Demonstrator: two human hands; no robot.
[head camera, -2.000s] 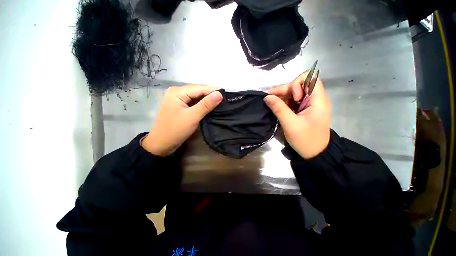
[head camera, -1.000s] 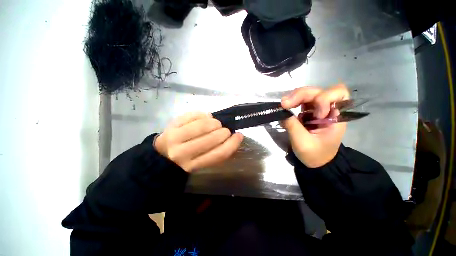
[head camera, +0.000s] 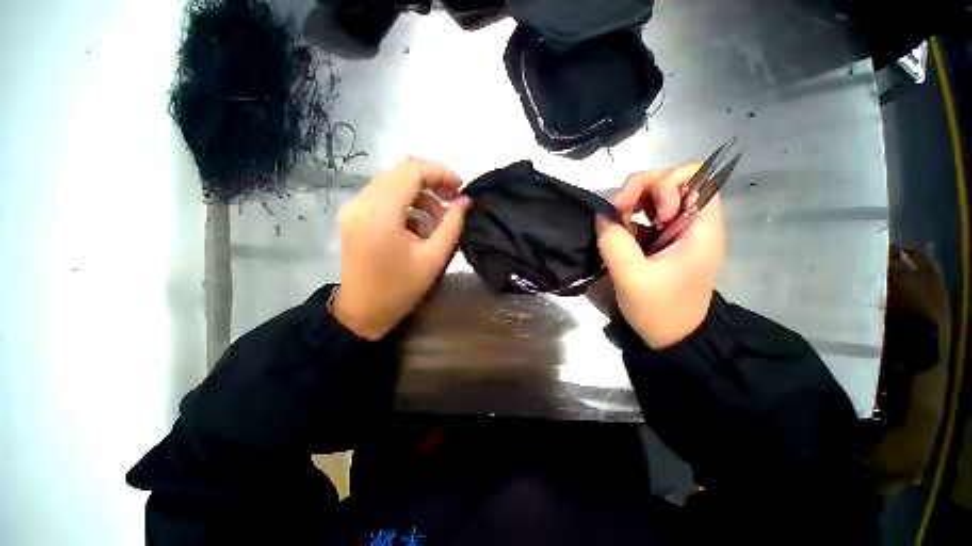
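A small black fabric pouch (head camera: 533, 226) is held over the metal table, its face wrinkled and a pale zipper line showing along its lower edge. My left hand (head camera: 397, 240) pinches its upper left edge between thumb and fingertips. My right hand (head camera: 669, 256) pinches its right edge with thumb and index finger. Thread snips (head camera: 698, 195) with a dark pink grip lie in my right hand, two blades pointing up and right, tips apart. The fabric under my fingertips is hidden.
A fuzzy black thread pile (head camera: 240, 101) lies at the upper left. Other black pouches (head camera: 586, 91) are grouped at the far side, cut off by the top edge. The metal table (head camera: 789, 267) has small dark bits on it. Brown cardboard (head camera: 919, 363) shows at the right.
The pouch has turned from its zipper edge to its wrinkled face. My left hand has moved up and left to its corner. The snips now point more upward.
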